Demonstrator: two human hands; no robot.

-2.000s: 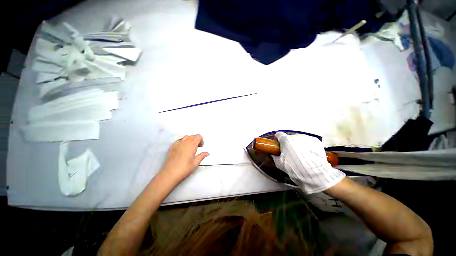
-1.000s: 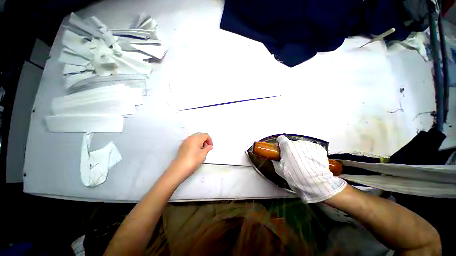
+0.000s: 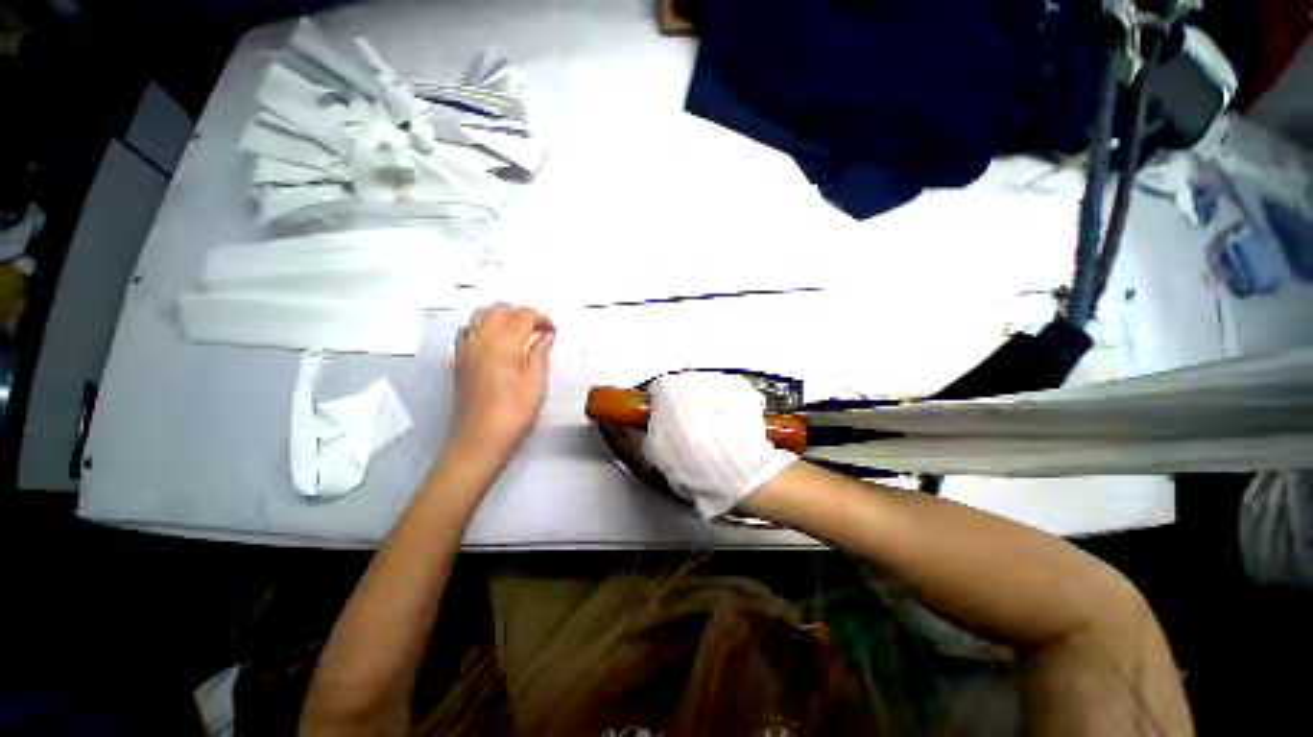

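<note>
My right hand (image 3: pixel 709 439), in a white striped glove, is shut on the orange-brown handle of the steam iron (image 3: pixel 619 408), which rests near the table's front edge. My bare left hand (image 3: pixel 503 367) is left of the iron, its fingers curled at the right end of the stack of flat white pieces (image 3: pixel 303 320); whether it pinches a piece cannot be told. A long thin dark line, likely the edge of a white strip (image 3: pixel 706 298), lies behind the iron. White cloth around the iron is almost lost against the table.
A heap of white strips (image 3: pixel 382 144) lies at upper left. A small folded white piece (image 3: pixel 343 439) lies at lower left. Navy garments (image 3: pixel 878 115) lie at the far edge. The wrapped iron hose (image 3: pixel 1066 432) runs right. Blue-grey tubes (image 3: pixel 1102 202) stand at upper right.
The iron and my right hand have moved left. My left hand has moved left and away from the front edge, towards the stack. The hose and tubes have shifted left; the view has also shifted.
</note>
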